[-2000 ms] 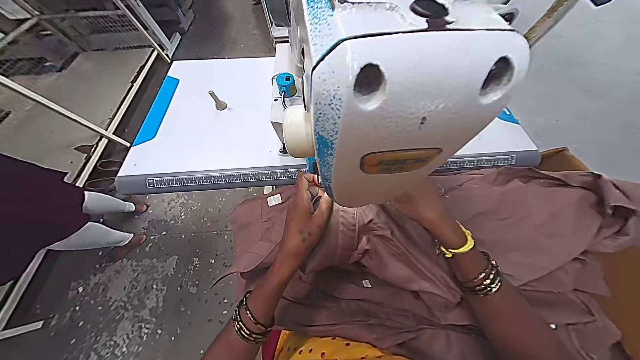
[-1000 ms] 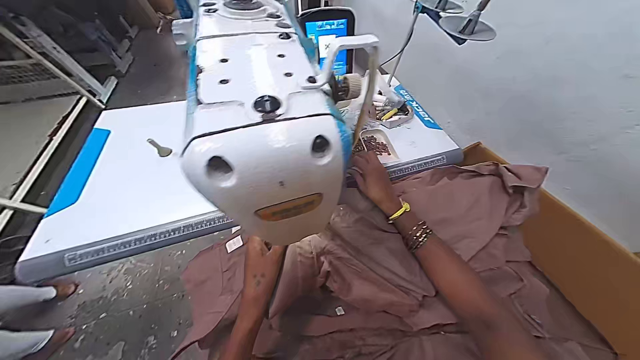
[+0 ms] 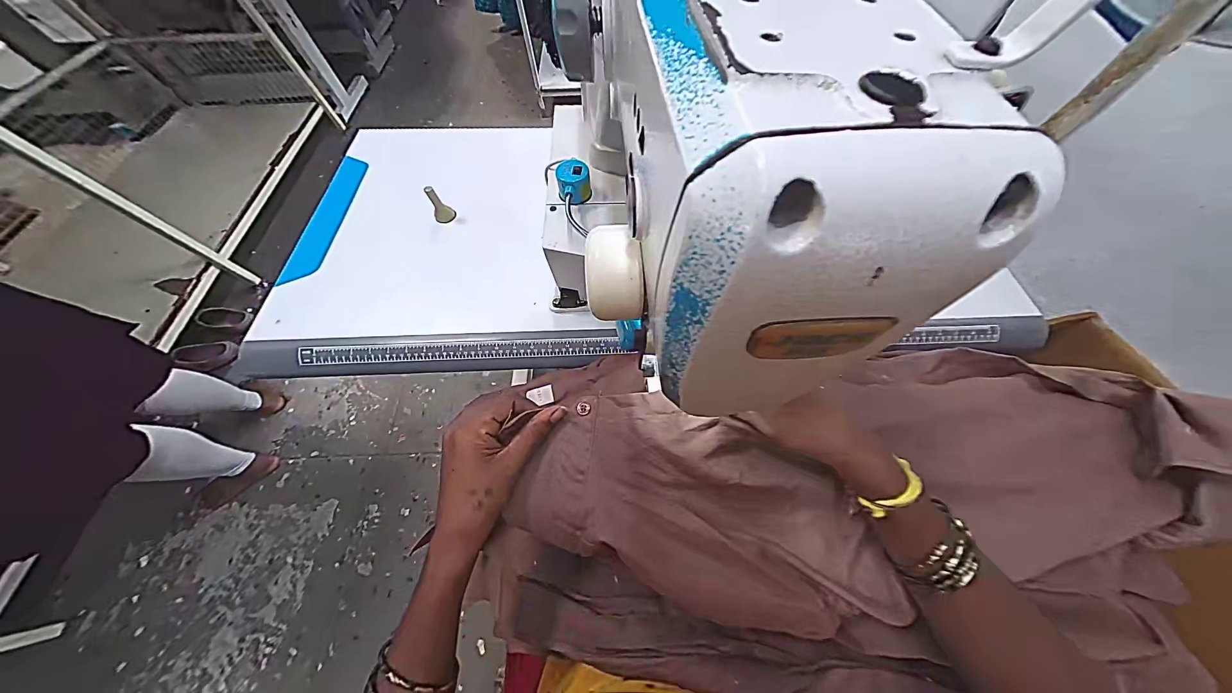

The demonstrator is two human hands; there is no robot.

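A brown cloth garment (image 3: 712, 520) lies below the head of a white and blue industrial sewing machine (image 3: 828, 231). My left hand (image 3: 491, 462) pinches the garment's edge between thumb and fingers, left of the machine head. Close to that thumb, a small button (image 3: 583, 409) sits on the cloth, with a small white tag (image 3: 540, 395) just above it. My right hand (image 3: 828, 428) is on the garment under the machine head's right side; its fingers are hidden, so its hold cannot be told. The needle area is mostly hidden behind the head.
The white machine table (image 3: 385, 250) has a ruler strip along its front edge and a small peg-like piece (image 3: 441, 207) on top. A cardboard box (image 3: 1097, 346) stands at the right under the cloth. At the left stands a person (image 3: 67, 423), near a metal frame (image 3: 125, 197).
One second ago my right hand was at a tray of small parts on the table; now it is on the garment under the machine head. The view has swung.
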